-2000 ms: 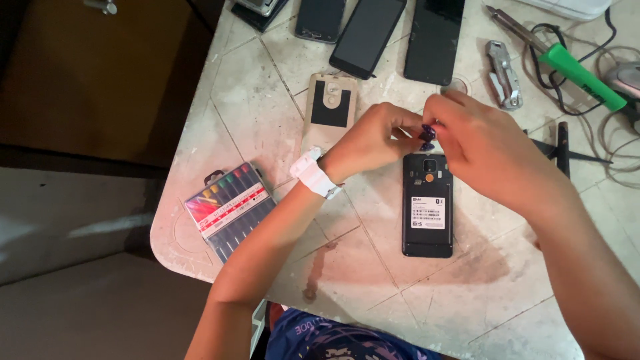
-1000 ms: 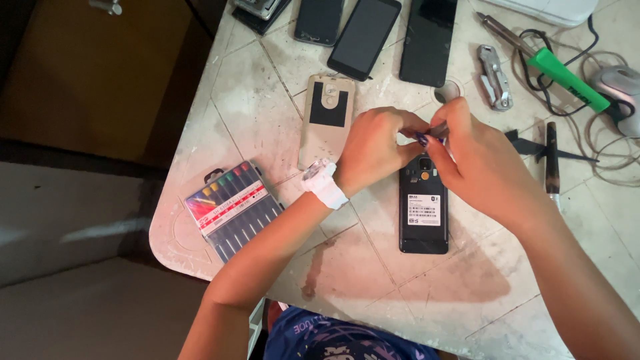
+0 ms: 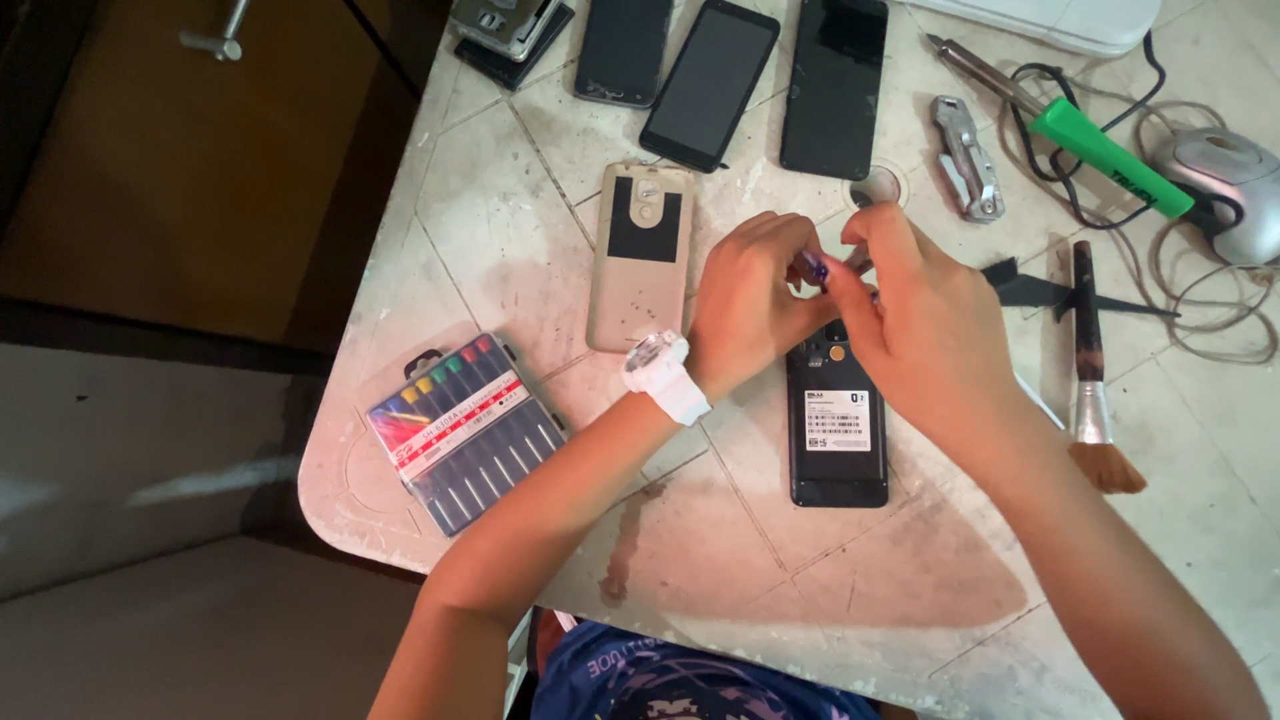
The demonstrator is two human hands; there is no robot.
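Both my hands meet over the top end of a black smartphone with its back cover off [image 3: 838, 470], which lies on the table. My left hand [image 3: 762, 290], with a white watch [image 3: 665, 380] on the wrist, pinches a small dark purple object [image 3: 812, 268]. The fingertips of my right hand [image 3: 905, 310] are at the same spot; what they grip is too small to tell. A gold phone back cover [image 3: 640, 290] lies left of my hands. The boxed screwdriver set [image 3: 465, 430] lies beside my left forearm.
Phones [image 3: 710, 85] line the far side, near a folded multi-tool [image 3: 967, 160]. At right are a green-handled soldering iron [image 3: 1110, 155], a computer mouse [image 3: 1222, 185] with loose cables and a brush [image 3: 1090, 400]. The table edge [image 3: 370, 560] runs along the left and front.
Both hands stay together over the top end of the phone; their fingers have shifted a little. The view has moved slightly, and more of the brush shows.
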